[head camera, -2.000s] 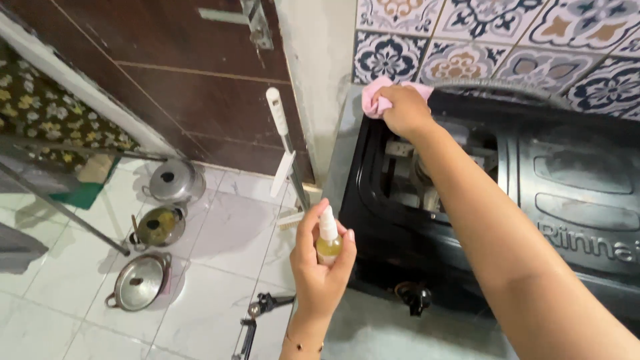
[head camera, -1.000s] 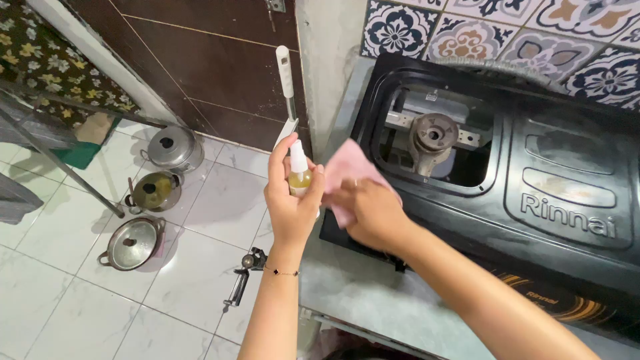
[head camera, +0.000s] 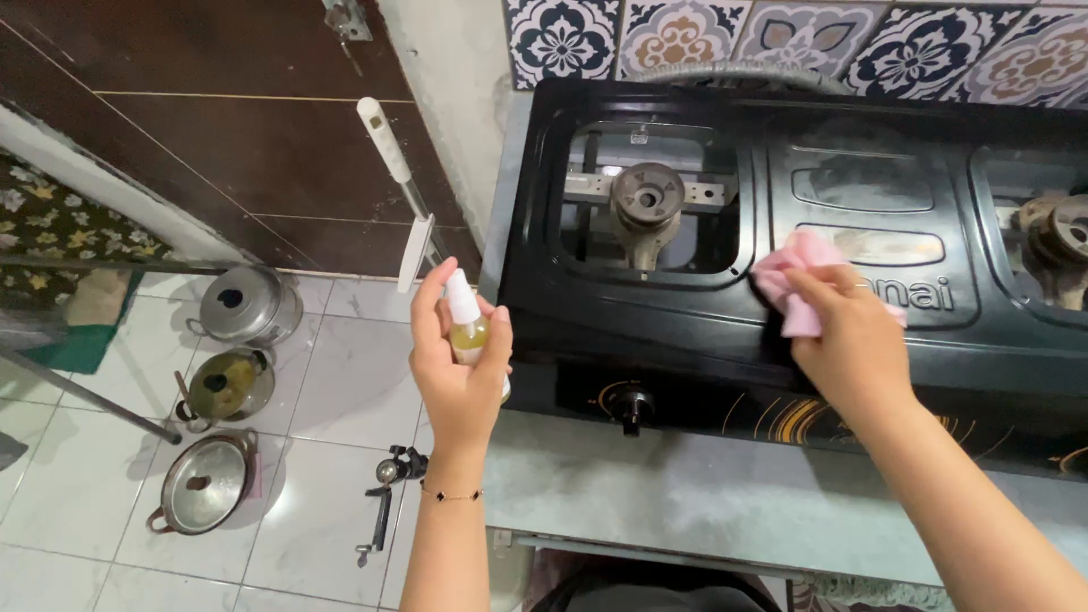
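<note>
My left hand (head camera: 459, 348) holds a small spray bottle (head camera: 467, 327) with a white cap and yellowish liquid, upright, just left of the stove's front left corner. My right hand (head camera: 850, 340) presses a pink cloth (head camera: 795, 280) on the black top of the Rinnai gas stove (head camera: 663, 319), between the two burner openings, partly over the raised lettering. The left burner (head camera: 648, 200) sits bare in its opening. At the right edge the other burner (head camera: 1067, 229) is partly cut off by the frame. A control knob (head camera: 631, 408) is on the stove's front.
The stove stands on a grey counter (head camera: 680, 484) against patterned wall tiles (head camera: 680, 38). A white-handled tool (head camera: 387, 140) leans near the brown door (head camera: 212, 51). On the floor are several lidded pots (head camera: 208, 480), a metal pole (head camera: 93, 395) and a black clamp-like device (head camera: 387, 501).
My right hand has moved with the pink cloth from the stove's back left corner, past its left front edge, to the middle of its top. My left hand keeps hold of the bottle.
</note>
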